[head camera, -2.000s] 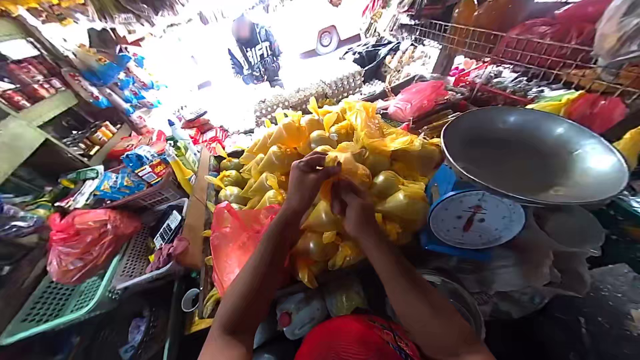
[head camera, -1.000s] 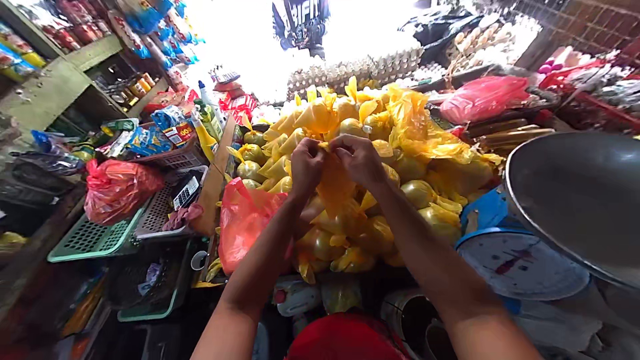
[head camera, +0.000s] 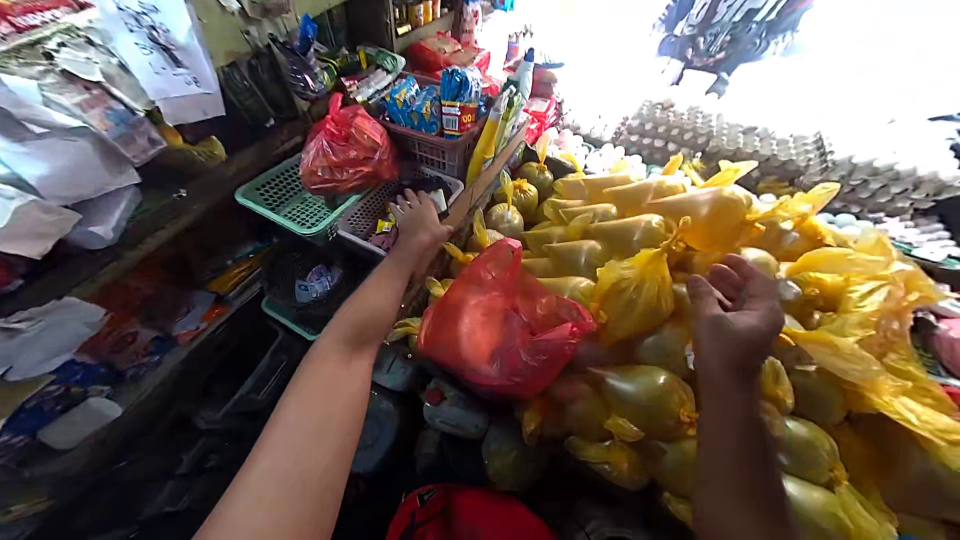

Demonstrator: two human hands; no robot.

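Observation:
My left hand (head camera: pixel 418 219) reaches over the grey plastic basket (head camera: pixel 358 225), fingers spread, beside a dark item with a pale panel in it. My right hand (head camera: pixel 736 315) is raised over the pile of knotted yellow plastic bags (head camera: pixel 646 397), its fingers loosely curled with nothing seen between them. A tied yellow bag (head camera: pixel 637 289) rests just left of that hand. Between my hands a red plastic bag (head camera: pixel 495 322) lies on the near left edge of the pile. Small colourful packets (head camera: pixel 385 226) show in the basket by my left fingers.
A green basket (head camera: pixel 296 202) holds another red bag (head camera: pixel 349 150). Behind it, a brown basket (head camera: pixel 439 150) contains blue packets. A wooden board (head camera: pixel 487 180) borders the pile. Egg trays (head camera: pixel 720 142) are stacked at the back. Containers (head camera: pixel 454 409) stand below. A person (head camera: pixel 727 30) is beyond the eggs.
My hands were together at a yellow bag over the pile; they have come apart, the left moving to the grey basket. The view has swung left, and the scale is out of sight.

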